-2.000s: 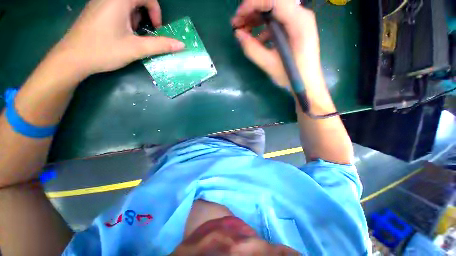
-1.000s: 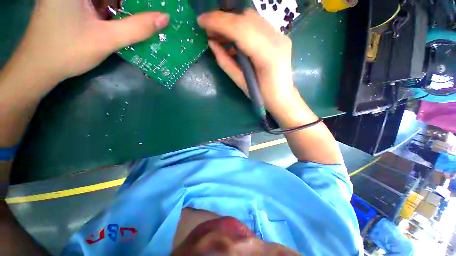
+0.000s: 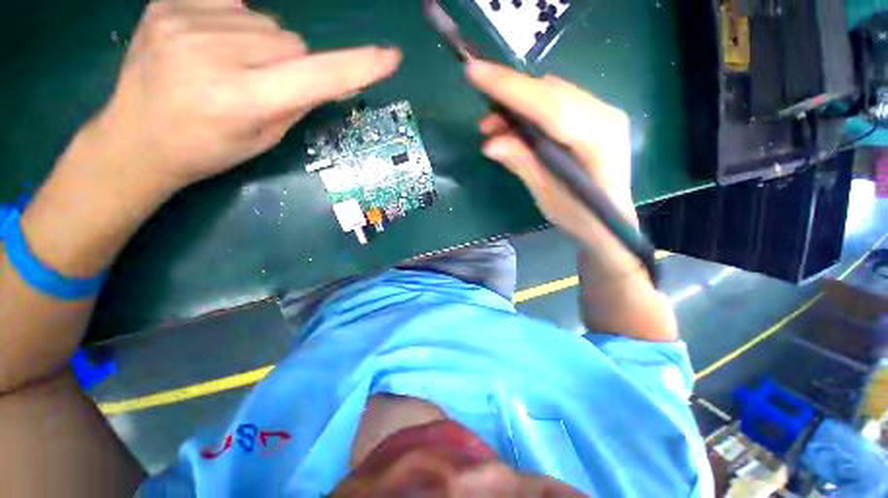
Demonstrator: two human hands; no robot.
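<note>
The circuit board (image 3: 375, 170) lies component side up on the dark green mat, with a white part and an orange jack at its near edge. My left hand (image 3: 209, 97), blue band at the wrist, is over and beside its far left corner. Most of its fingers are curled and one digit points right, above the board. Whether it touches the board or holds anything thin is hidden. My right hand (image 3: 560, 146) grips the black soldering iron (image 3: 570, 170), which points up and left, away from the board. Its tip is near the top edge and unclear.
A clear tray (image 3: 526, 24) with a white bottom and several small black pieces is at the top, beyond my right hand. A dark open box (image 3: 755, 117) with a yellowish-brown block stands at the right. The bench's near edge runs in front of my blue shirt.
The board has turned from its plain green side to its component side and sits lower in view. My left thumb is off it. My right hand and the iron have moved right, away from the board.
</note>
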